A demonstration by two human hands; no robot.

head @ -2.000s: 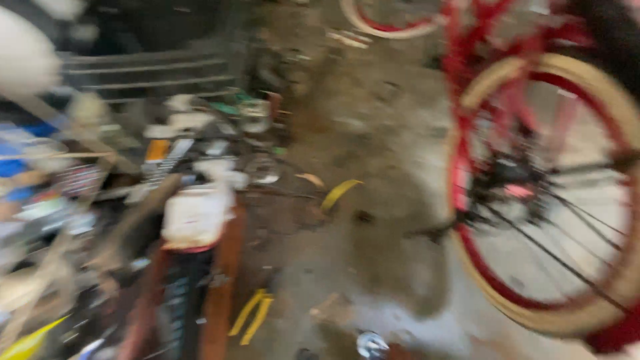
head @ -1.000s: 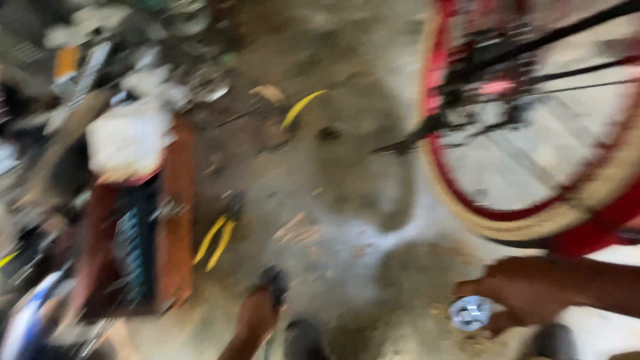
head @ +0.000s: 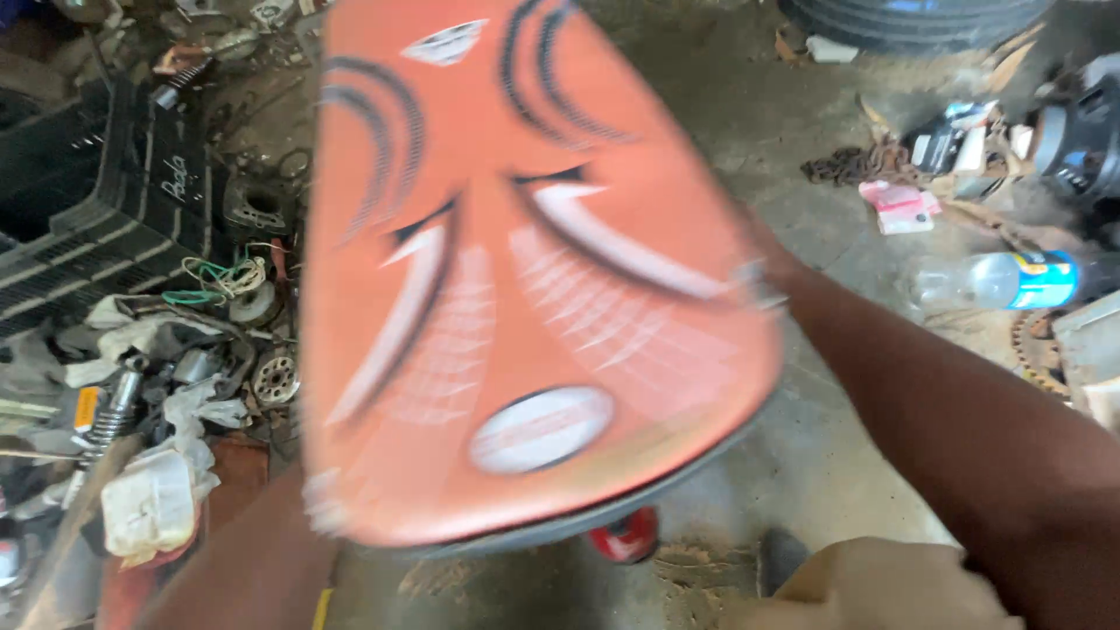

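A large orange panel, apparently a padded vehicle seat (head: 490, 332), fills the middle of the view. It bears dark curved stripes, white streaks and a pale oval near its rounded lower edge, and is blurred. My right hand (head: 766, 249) is at its right edge, the forearm reaching in from the lower right. My left hand (head: 317, 529) is at its lower left edge. Both hands are mostly hidden behind the seat, which they hold up between them. A small red object (head: 626, 535) shows below it.
Left are a black plastic crate (head: 131, 201), a shock absorber (head: 114, 411), a white plastic container (head: 149, 507) and scattered metal parts. Right are a plastic bottle (head: 1006, 280), a rusty chain (head: 857, 166) and a toothed ring (head: 1032, 350). A black tyre-like object (head: 914, 26) lies at the top.
The orange seat has come into view between my hands. One second ago my right hand was near a round metallic object, and the red bicycle was in view. The view has shifted.
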